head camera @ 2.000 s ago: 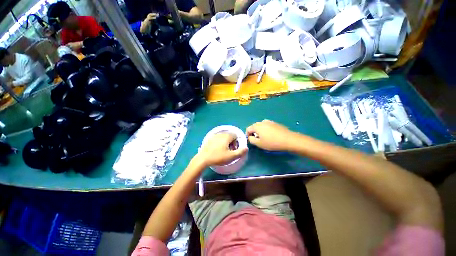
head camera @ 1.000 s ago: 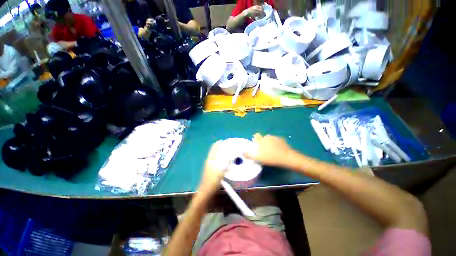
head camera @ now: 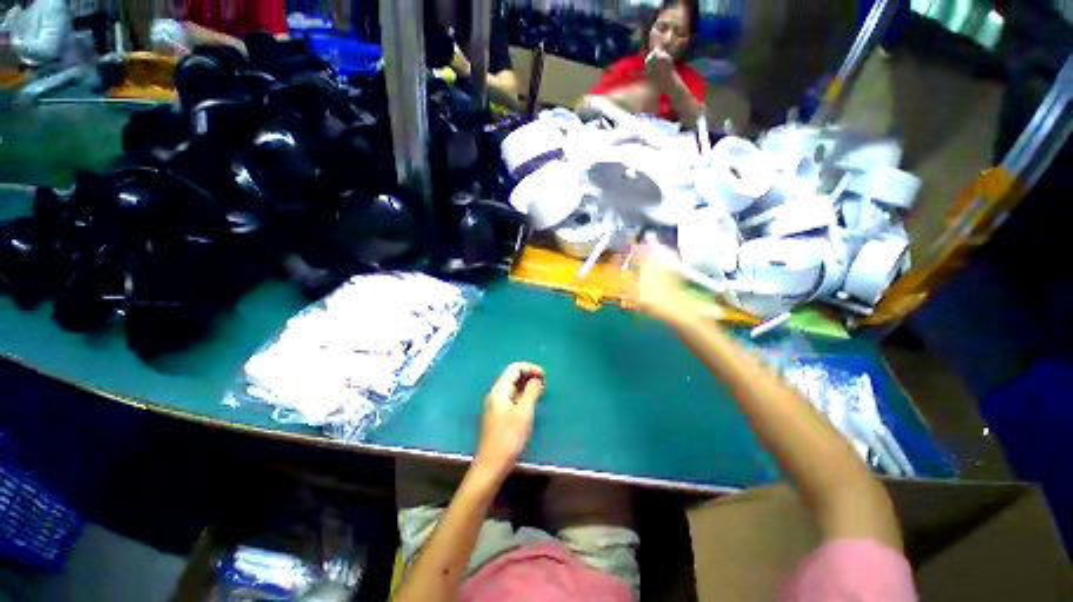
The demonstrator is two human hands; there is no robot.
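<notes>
My left hand [head camera: 513, 409] is over the green mat near the bench's front edge, its fingers curled with the tips together. Whether something tiny is pinched there cannot be told. My right hand [head camera: 661, 280] is blurred and stretched forward to the front of the heap of white round housings [head camera: 779, 268]. One housing with a greyish face [head camera: 624, 186] lies or hangs just above and left of the right fingers. Whether the hand touches it is unclear. White sticks project from several housings.
A clear bag of white parts [head camera: 362, 348] lies left of my left hand, beside glossy black housings [head camera: 265, 176]. A bag of white sticks [head camera: 857, 409] lies right, behind my right forearm. An open carton [head camera: 765, 543] stands at the right edge. A metal post [head camera: 404, 100] rises behind. A person in red [head camera: 694, 85] sits opposite.
The white housing that was between my hands is gone from the work spot. My right hand has moved forward to the white heap. My left hand stays near the front edge, off the housing.
</notes>
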